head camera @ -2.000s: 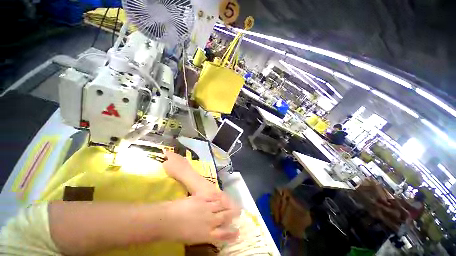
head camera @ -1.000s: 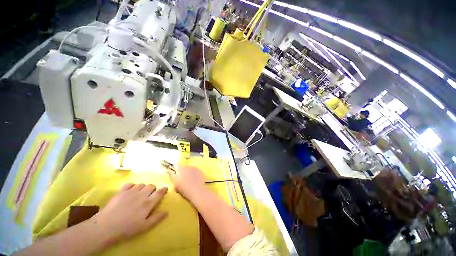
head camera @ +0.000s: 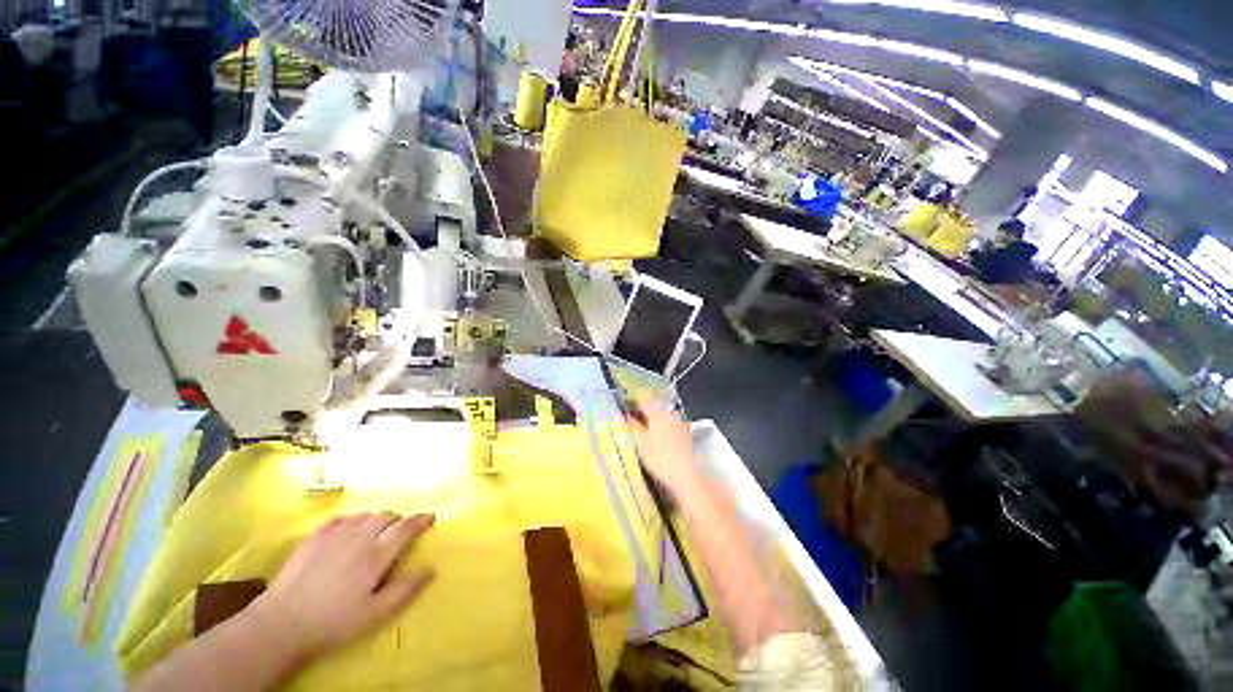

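The yellow bag panel [head camera: 487, 554] lies over the machine's pale plate, its far edge under the clamp frame [head camera: 483, 435] below the brightly lit needle area. A brown band [head camera: 559, 608] lies on its right part and a brown patch [head camera: 227, 604] at its left, beside my forearm. My left hand [head camera: 349, 575] lies flat on the panel, fingers spread, holding nothing. My right hand [head camera: 660, 439] is over the right edge of the plate, beyond the panel; it is blurred, and a small dark thing shows at its fingers, too unclear to name.
The white machine head [head camera: 244, 318] stands behind the panel at left. A white-framed screen [head camera: 655, 329] is at the plate's far right. A yellow bag [head camera: 609, 183] hangs behind it. The template plate [head camera: 115, 541] shows at left with yellow tape. Other work tables [head camera: 953, 372] stand at right.
My right hand has moved right, from beside the clamp to the plate's right edge. My left hand was crossed over to the right earlier and now rests on the panel. More of the brown band shows.
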